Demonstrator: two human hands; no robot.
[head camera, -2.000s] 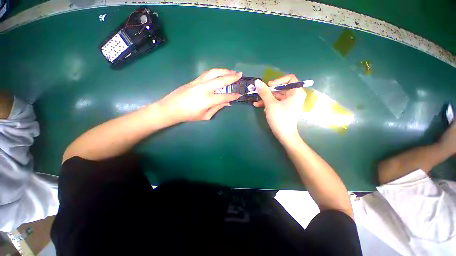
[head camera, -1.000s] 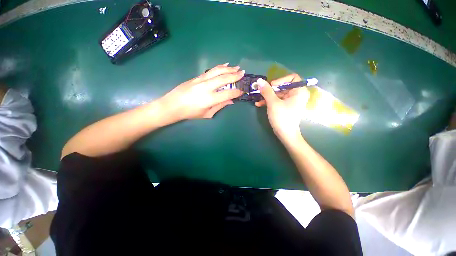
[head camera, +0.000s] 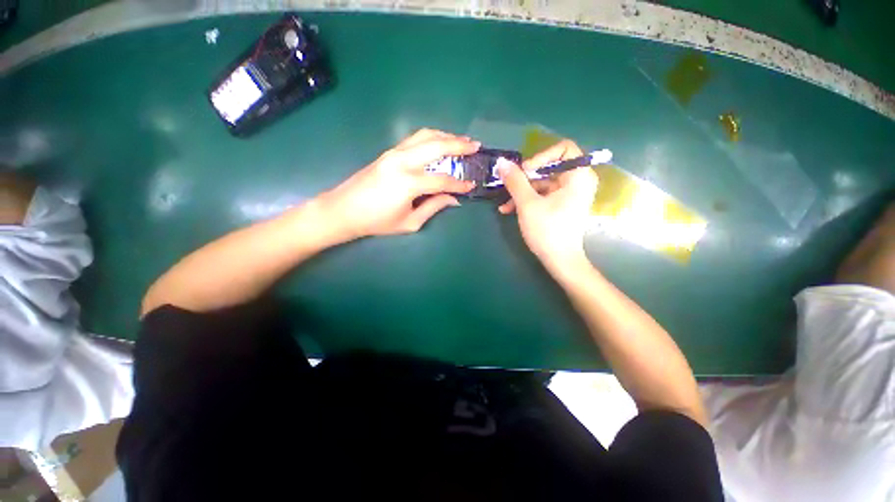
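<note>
A black phone handset (head camera: 480, 168) lies on the bench between my hands, its pale keypad area to the left. My left hand (head camera: 397, 186) holds it by the left end, fingers over the top and thumb below. My right hand (head camera: 552, 201) grips a slim dark tool with a white rear end (head camera: 573, 165) like a pencil. The tool's tip is at the handset's right end, mostly hidden by my fingers. The amber tape sheet (head camera: 648, 212) lies just right of my right hand, glaring white in the middle.
Two overlapped black handsets (head camera: 273, 78) lie at the upper left, near a small white scrap (head camera: 211, 36). Loose amber scraps (head camera: 690, 76) and clear film (head camera: 777, 181) lie at right. A pale rail (head camera: 550, 22) borders the green bench. People in white sleeves sit at both sides.
The camera view has shifted slightly. Both hands stay on the handset and tool. The neighbour's forearm at right has moved back from the bench, and a dark object has appeared beyond the rail.
</note>
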